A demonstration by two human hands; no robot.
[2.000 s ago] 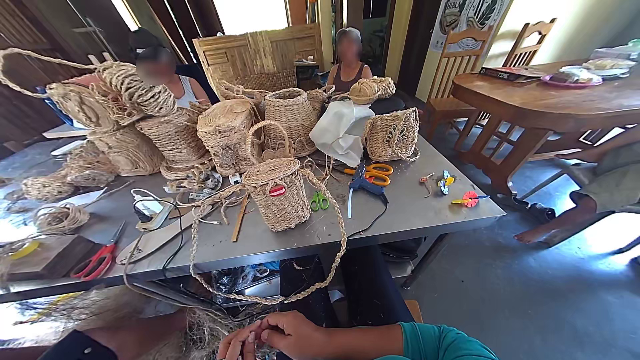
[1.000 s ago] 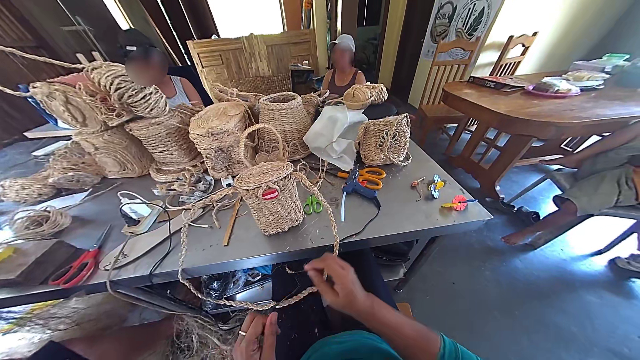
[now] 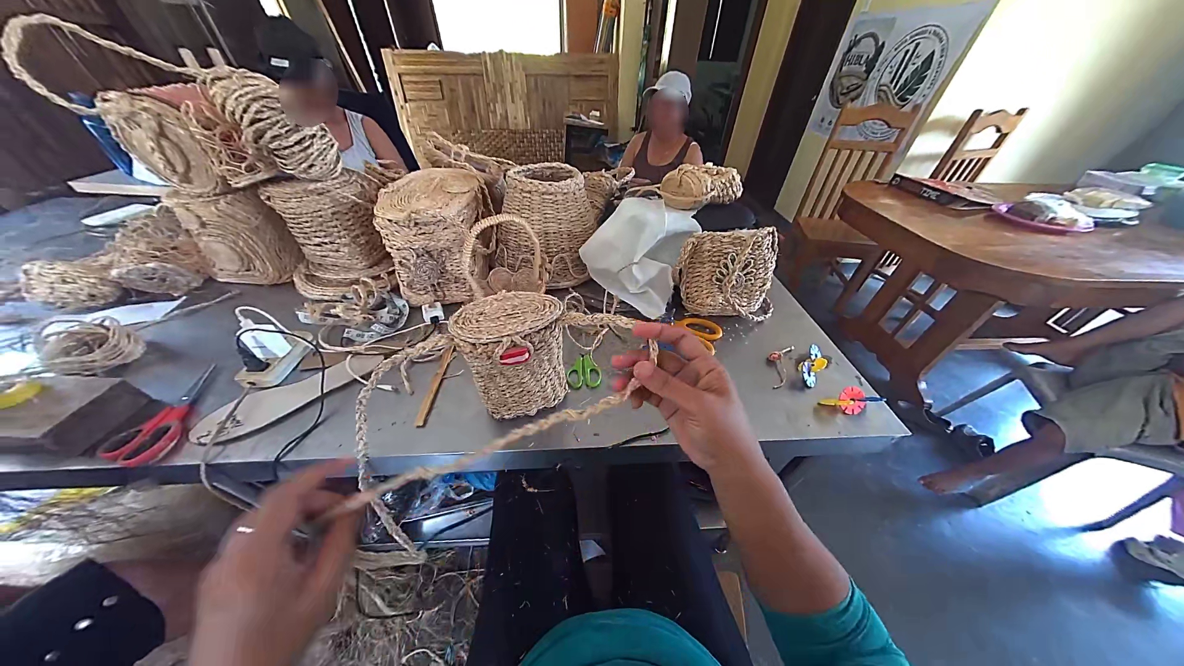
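Observation:
A long braided fibre strap (image 3: 499, 448) runs between my two hands and joins a small lidded woven basket (image 3: 511, 370) that stands near the table's front edge. My right hand (image 3: 680, 384), raised just right of the basket, pinches the strap between thumb and fingers. Lower left, my left hand (image 3: 282, 555) is blurred, with the strap passing into its fingers. Another part of the braid hangs from the basket's left side over the table edge. Green-handled scissors (image 3: 584, 372) lie beside the basket. Orange-handled scissors (image 3: 700, 331) are partly hidden behind my right hand.
Several woven baskets (image 3: 430, 231) line the back of the metal table (image 3: 814, 407). Red-handled scissors (image 3: 153, 435), a power strip (image 3: 273, 356) with cords and a flat wooden piece (image 3: 277, 407) lie at left. Two people sit behind the table; another person's legs show at right.
My hands have moved apart, the right one up and to the right, the left one to the left. The lower part of the strap is now drawn out between them.

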